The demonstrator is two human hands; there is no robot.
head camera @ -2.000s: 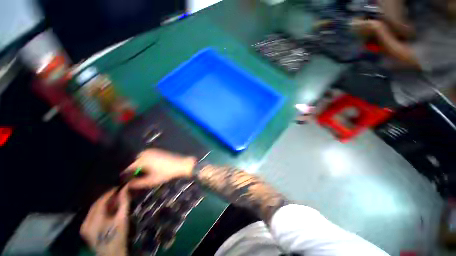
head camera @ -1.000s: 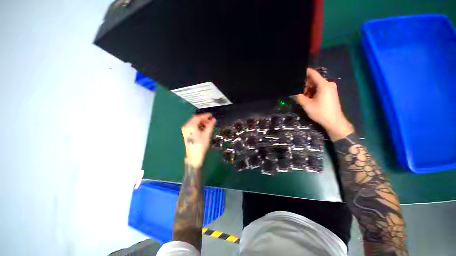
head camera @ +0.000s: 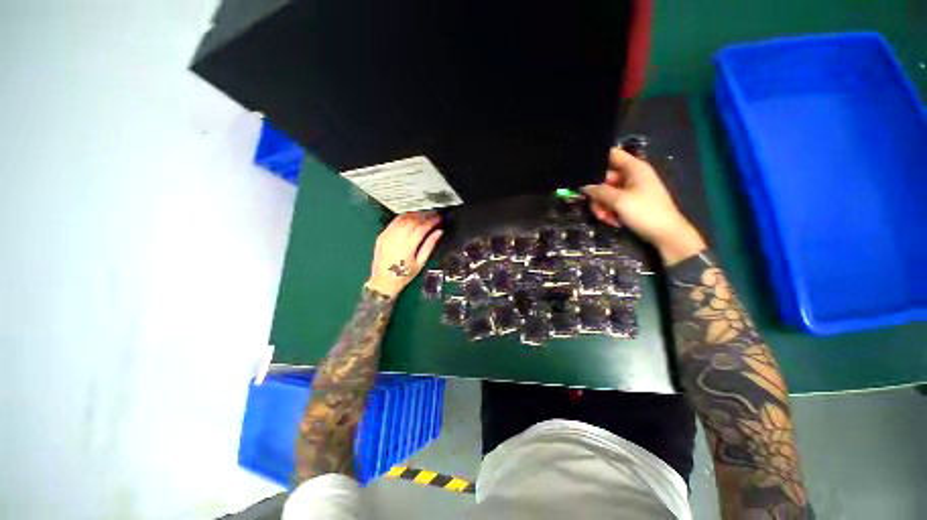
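Observation:
Several rows of small camera modules (head camera: 539,289) lie on the bench in front of me. The large black test box (head camera: 437,91) overhangs the dark mat, with a white label (head camera: 404,185) on its front edge. My left hand (head camera: 409,249) is at the box's lower front edge beside the label; its fingertips are partly hidden there. My right hand (head camera: 632,198) is at the box's right edge, fingers bent beside a green light (head camera: 567,193). I cannot tell if either hand holds something. A single module (head camera: 632,144) lies just above my right hand.
A blue plastic bin (head camera: 833,183) stands on the green bench at the right. Stacked blue bins (head camera: 402,421) are below the bench's left front edge. Another blue bin (head camera: 277,152) shows behind the box at left. A white wall (head camera: 112,254) is on the left.
My left hand has moved up to the box's lower edge by the label. My right hand has moved slightly left, towards the green light. The view has shifted slightly.

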